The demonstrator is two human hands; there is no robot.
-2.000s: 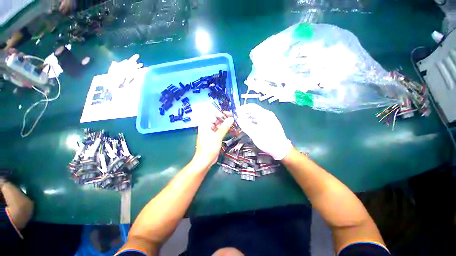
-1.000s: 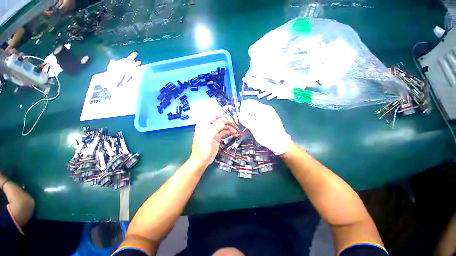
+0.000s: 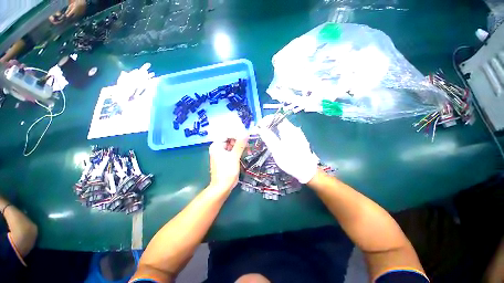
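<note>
My left hand [image 3: 226, 160] is closed on a small reddish piece with wires, probably a wired base assembly; the fingertips are washed out by glare. My gloved right hand [image 3: 290, 146] is beside it, its fingers around thin lead wires [image 3: 283, 114] that stick out above the glove. Both hands nearly touch at the near right corner of the light-blue tray [image 3: 157, 130], which holds small black connector housings [image 3: 188, 105]. A pile of grey wired base assemblies [image 3: 271, 185] lies under and in front of my hands.
Finished-looking assemblies [image 3: 113, 182] lie at left, near a pale strip [image 3: 137, 229]. An instruction sheet [image 3: 102, 124] is left of the tray. A clear bag [image 3: 353, 72] lies right, with wired units [image 3: 447, 110] beyond it and a vented machine [image 3: 489, 72]. A person's arm [image 3: 19, 224] shows at left.
My right hand has tilted and turned, and lead wires now stand out above its fingers. My left hand has drawn slightly nearer to me, its fingers more closed.
</note>
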